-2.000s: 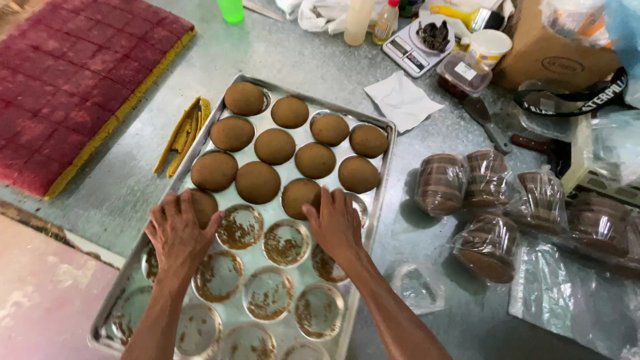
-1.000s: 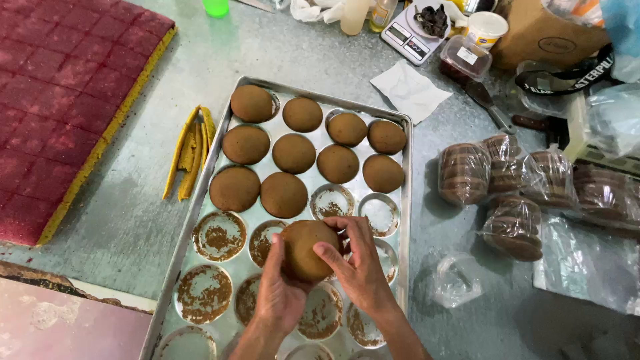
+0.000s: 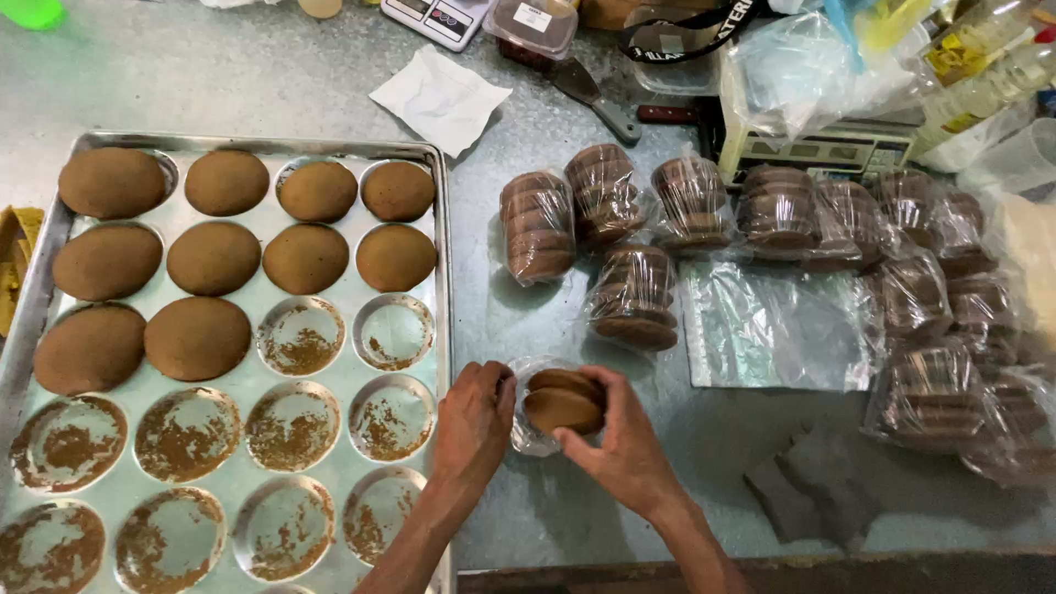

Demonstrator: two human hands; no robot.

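Note:
Right of the metal baking tray (image 3: 445, 346), my right hand (image 3: 620, 441) grips a small stack of round brown cakes (image 3: 564, 402) by its right side. An opened clear plastic bag (image 3: 528, 441) lies around and under that stack. My left hand (image 3: 478, 425) pinches the bag's left edge, its fingertips partly hidden. Domed brown cakes (image 3: 198, 338) fill the upper cups of the tray, and the lower cups hold only brown crumbs.
Bagged cake stacks (image 3: 634, 297) stand beyond my hands and along the right. Flat clear bags (image 3: 780, 326) lie between them. Farther back are a white paper (image 3: 441, 101), a metal scraper (image 3: 594, 99), a lidded plastic tub (image 3: 532, 29) and a scale (image 3: 813, 153).
Both hands have moved from over the tray to the plastic bag on its right, where cakes now sit. Two cups that held cakes in the oldest frame are bare of them. The view has shifted right.

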